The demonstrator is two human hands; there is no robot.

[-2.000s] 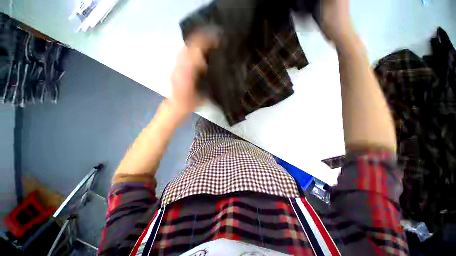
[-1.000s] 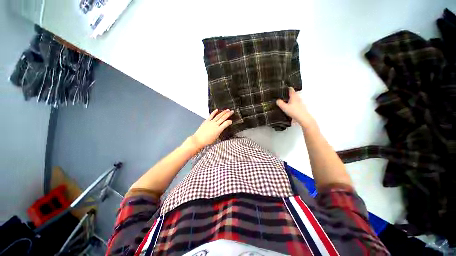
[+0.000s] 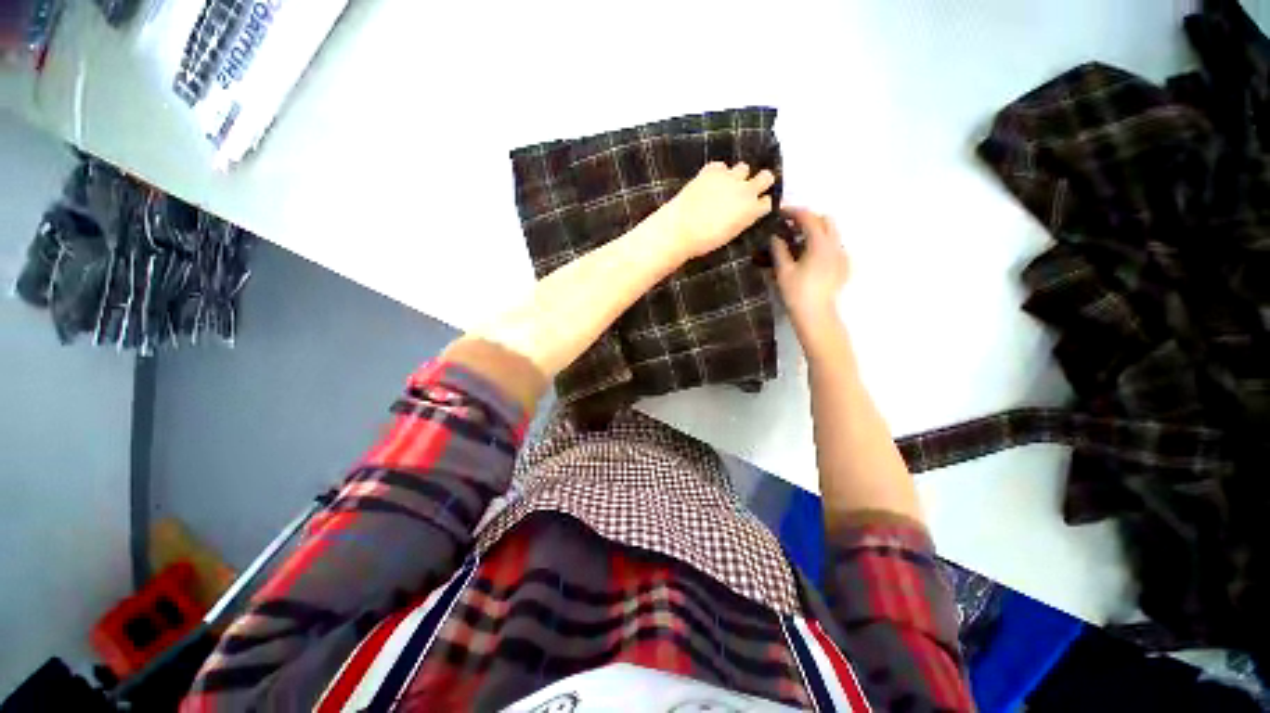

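A folded dark brown plaid garment (image 3: 703, 320) with pale check lines lies flat on the white table (image 3: 891, 84) near its front edge. My left hand (image 3: 724, 206) reaches across it and rests at its upper right part. My right hand (image 3: 812, 261) is at the garment's right edge, with thumb and fingers around a bit of dark cloth there. My left forearm covers part of the garment.
A heap of brown plaid garments (image 3: 1142, 279) lies at right, with a plaid strip (image 3: 975, 439) trailing left. Printed polybags (image 3: 244, 70) lie upper left. Bagged garments (image 3: 132, 265) hang at the table's left edge. A blue crate (image 3: 1024, 652) is below right.
My left hand has moved from the garment's lower left corner across to its upper right. My right hand has moved slightly up along the right edge. The garment has shifted slightly left.
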